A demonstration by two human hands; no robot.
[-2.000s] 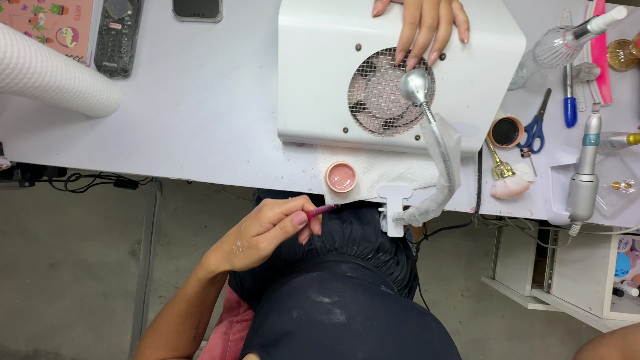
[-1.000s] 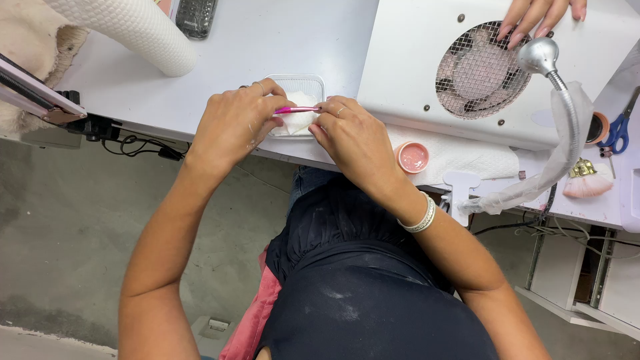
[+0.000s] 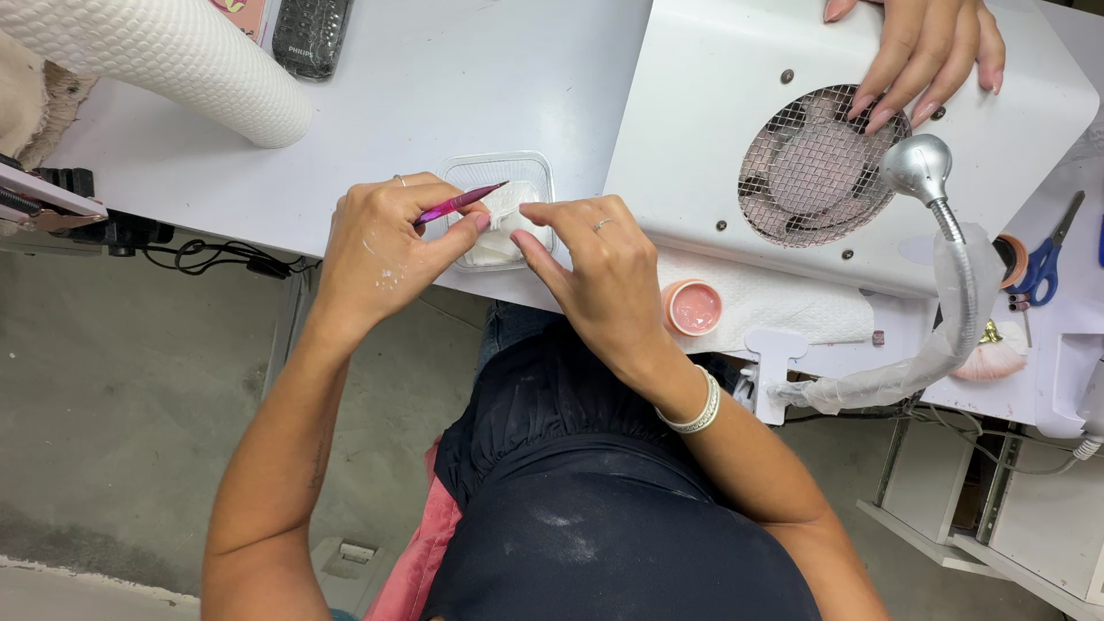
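Note:
My left hand (image 3: 392, 237) holds a pink-handled nail brush (image 3: 457, 203) between thumb and fingers, its dark tip pointing up and right. Beneath the brush, a clear plastic tray (image 3: 539, 164) holds white wipes (image 3: 513, 194). My right hand (image 3: 595, 267) is over the tray's right edge, thumb and forefinger apart at the wipes; whether they touch them I cannot tell. An open jar of pink gel (image 3: 695, 308) stands on a paper towel (image 3: 776, 302) to the right of my right hand.
Another person's hand (image 3: 931, 52) rests on the white dust collector (image 3: 681, 129) by its fan grille. A flexible lamp (image 3: 918, 168) curves over the right side. Nearby are blue scissors (image 3: 1045, 259) and a fluffy brush (image 3: 992, 358). A paper roll (image 3: 198, 69) and a remote control (image 3: 310, 39) lie left.
The right hand, not in view two seconds ago, came to the tray. One second ago its fingers met at the brush tip; now they are apart from it. The view has shifted left.

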